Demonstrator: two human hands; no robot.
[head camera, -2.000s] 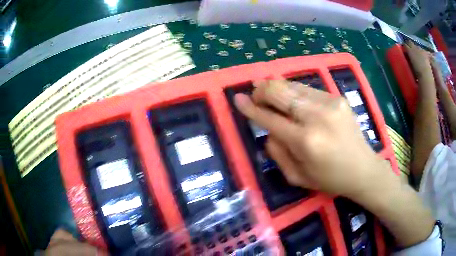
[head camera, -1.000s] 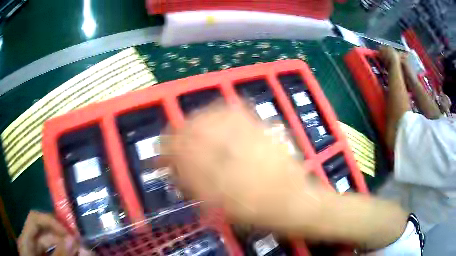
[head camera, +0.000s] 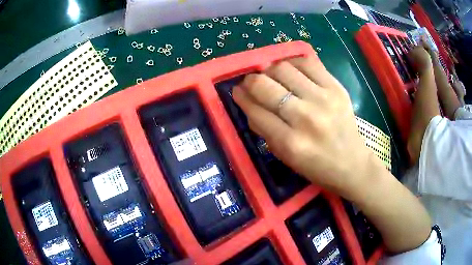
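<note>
A red foam tray (head camera: 178, 80) holds black phone bodies, back side up, in its pockets. One phone body (head camera: 191, 171) shows a white label and a blue board area. My right hand (head camera: 305, 114), bare with a ring, is over the top end of the phone body (head camera: 279, 178) to its right. Its thumb and fingertips are together at that top end; whether anything is between them is hidden. My left hand is not in view, nor is the clear film.
A cream-yellow sheet with rows of dark dots (head camera: 57, 93) lies behind the tray at left. Small pale rings (head camera: 196, 42) are scattered on the green mat. A white block (head camera: 222, 13) stands at the back. At right, another person's arms (head camera: 427, 98) reach over a red tray (head camera: 383, 77).
My right hand has moved right and come to rest over a phone's top end. My left hand and the clear film have left the view. The view has shifted closer to the tray.
</note>
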